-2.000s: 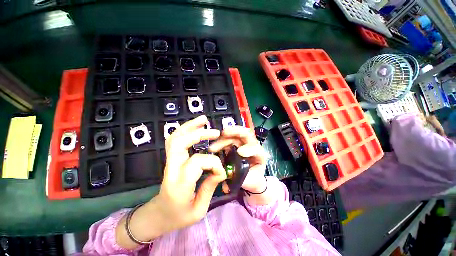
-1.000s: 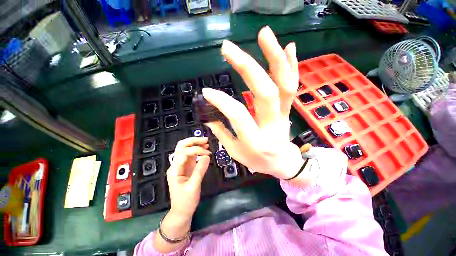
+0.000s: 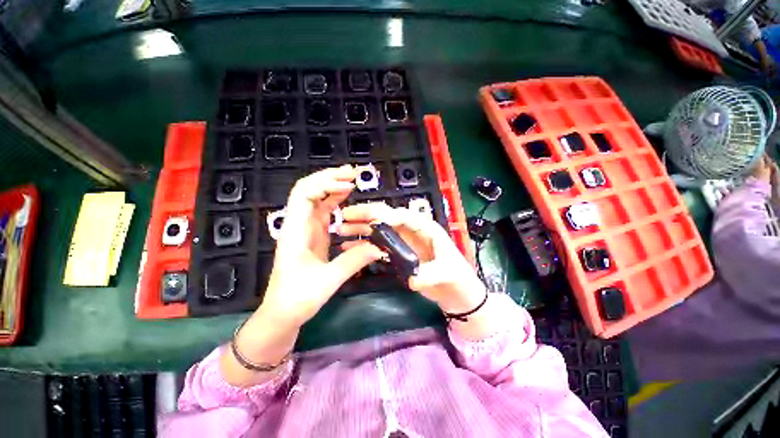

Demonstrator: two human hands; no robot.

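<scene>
A dark watch head (image 3: pixel 395 248) is tilted nearly edge-on, with its glossy black side facing right. My right hand (image 3: pixel 445 267) grips it between thumb and fingers. My left hand (image 3: pixel 301 239) is beside it, its thumb tip at the watch's left edge; whether it holds anything is hidden. Both hands are above the near part of the black foam tray (image 3: pixel 261 184). The tray has black-faced watches in its far rows. Nearer rows have watches with round sensor circles, including a silver one (image 3: pixel 366 178). My hands hide several pockets.
Red tray edges (image 3: pixel 181 158) show under the black tray. A tilted red-orange tray (image 3: pixel 654 231) with watches is at right, beside a black multi-slot block (image 3: pixel 534 244). Yellow paper (image 3: pixel 96 239) and a red basket (image 3: pixel 30 201) are left. A fan (image 3: pixel 714 133) and another person's pink sleeve (image 3: pixel 748 239) are right.
One second ago my right hand was raised and spread above the tray, near a blurred dark object; it is now low, beside my left hand, gripping the watch. The camera view has shifted too.
</scene>
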